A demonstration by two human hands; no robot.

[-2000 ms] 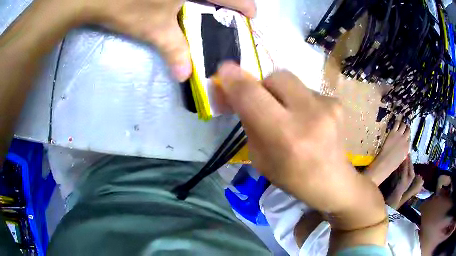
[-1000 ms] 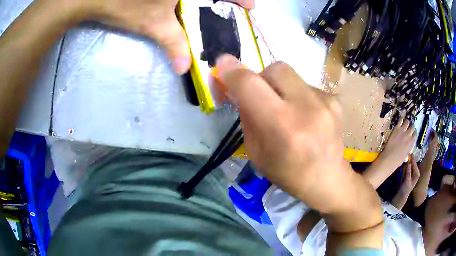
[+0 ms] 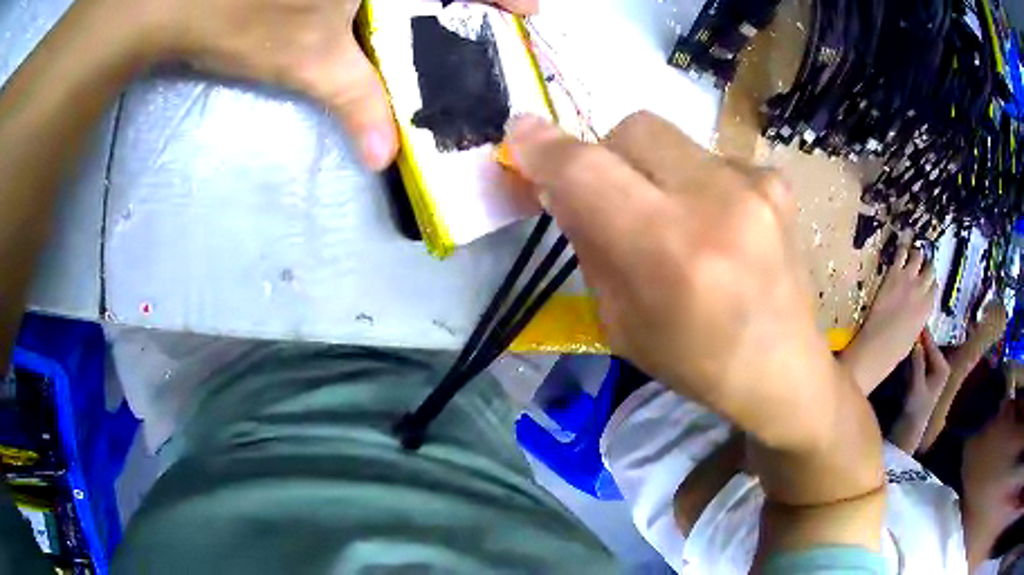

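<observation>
A white battery cell [image 3: 469, 197] with thin yellow edging [image 3: 418, 185] lies near the table's front edge, cut off by the top of the picture. A ragged patch of black residue [image 3: 460, 88] covers its middle. My left hand [image 3: 303, 56] holds the unit, thumb at its left side and a finger at its top end. My right hand [image 3: 685, 264] is closed on an orange scraper [image 3: 509, 157]; only its tip shows, at the patch's lower right corner. Black cables [image 3: 477, 348] hang from the unit over the table edge onto my lap. Thin red lead wires [image 3: 567, 84] show at its right.
Many black cables [image 3: 853, 79] are heaped at the upper right on brown board [image 3: 814, 213] edged in yellow tape [image 3: 561, 326]. Another person's hand and arm [image 3: 893, 320] are at the right. A blue crate [image 3: 67, 393] holding units is below the table at the left.
The unit has shifted left and slightly up. The black patch now has a more ragged lower edge, and the scraper tip is at its right side. The right hand has moved slightly right.
</observation>
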